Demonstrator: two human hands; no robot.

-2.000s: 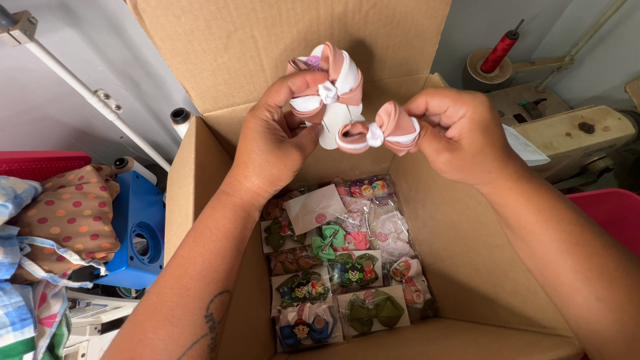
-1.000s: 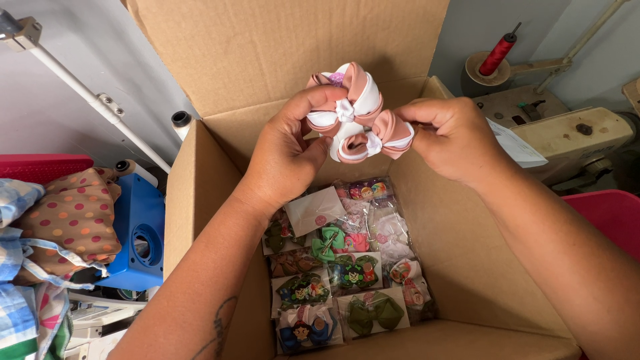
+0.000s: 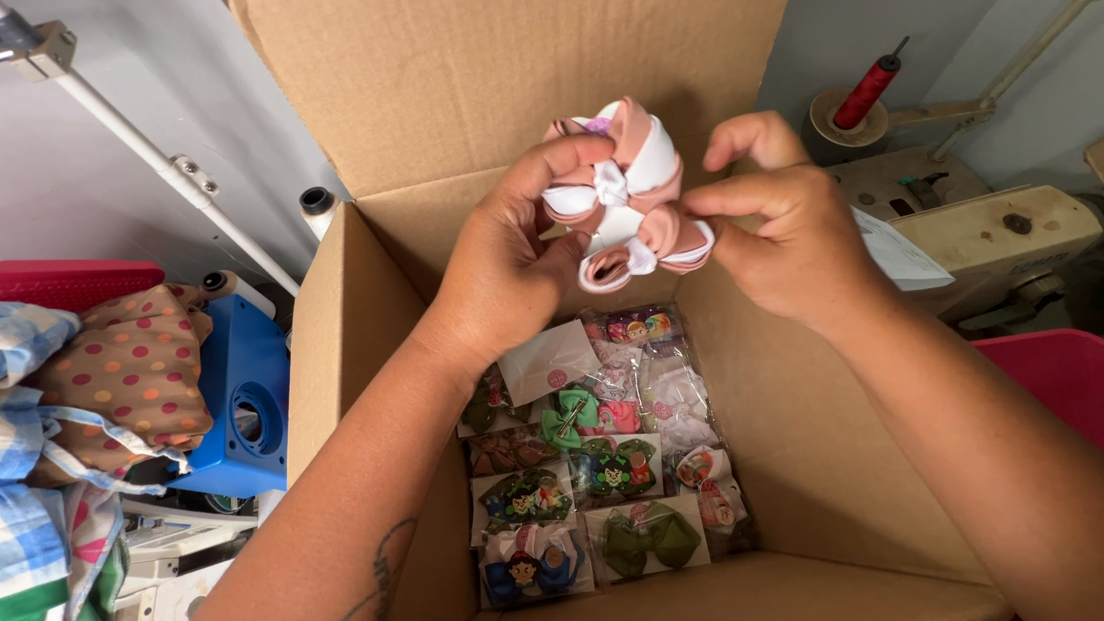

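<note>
My left hand pinches a pink-and-white ribbon hair bow on a white card, above an open cardboard box. A smaller pink-and-white bow lies against the card just below it. At this smaller bow's upper right edge is my right hand, thumb and index finger close together and the other fingers raised; whether it still grips the bow is unclear. Inside the box, packaged hair bows lie in rows, among them an olive green bow, a light green bow and a blank-looking white card.
The cardboard box has its back flap upright. At left are a blue plastic part, polka-dot fabric and a white metal rod. A sewing machine, a red thread spool and a pink container are at right.
The smaller bow was held apart by my right hand two seconds ago; it now rests against the card beneath the larger bow. Some of my right fingers have lifted.
</note>
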